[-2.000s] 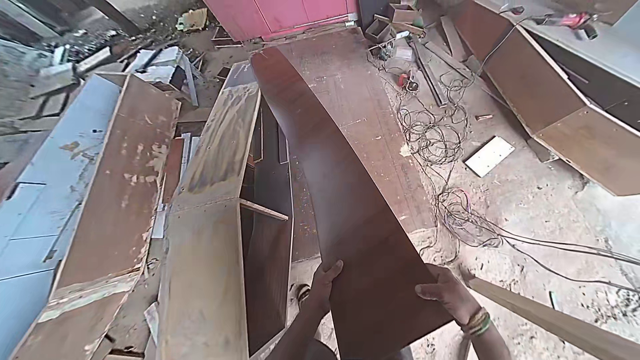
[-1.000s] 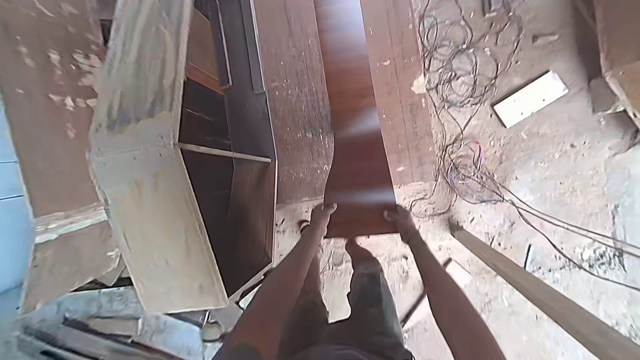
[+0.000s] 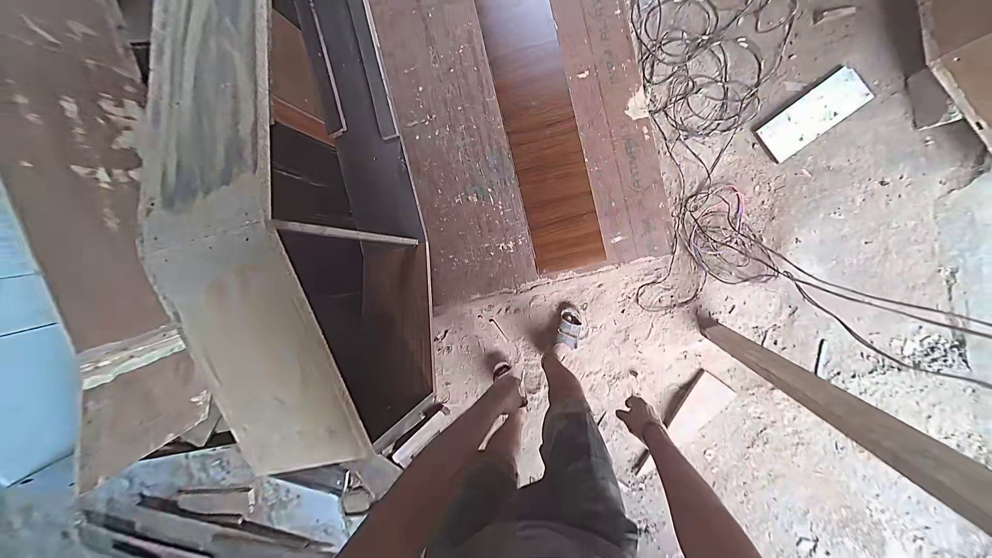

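Note:
A long brown wood-grain panel (image 3: pixel 550 155) lies flat on a wider, worn reddish-brown board (image 3: pixel 465 163), its near end close to that board's near edge. My left hand (image 3: pixel 509 394) hangs in the air in front of my left leg and holds nothing; its fingers look loosely curled, their exact shape unclear. To the right of my right leg is my right hand (image 3: pixel 640 416), which is also off the panel and holds nothing, with its fingers partly bent and apart.
An open wooden cabinet carcass (image 3: pixel 349 232) stands close on the left, another worn board (image 3: pixel 70 170) beyond it. Tangled cables (image 3: pixel 705 85) and a white-faced offcut (image 3: pixel 815 114) lie on the right. A timber post (image 3: pixel 837 418) slants in at lower right, near a small board piece (image 3: pixel 700 403).
Both hands held the brown panel's near end before and have now let go of it. The panel has come down from my hands onto the worn board. My view has tilted down.

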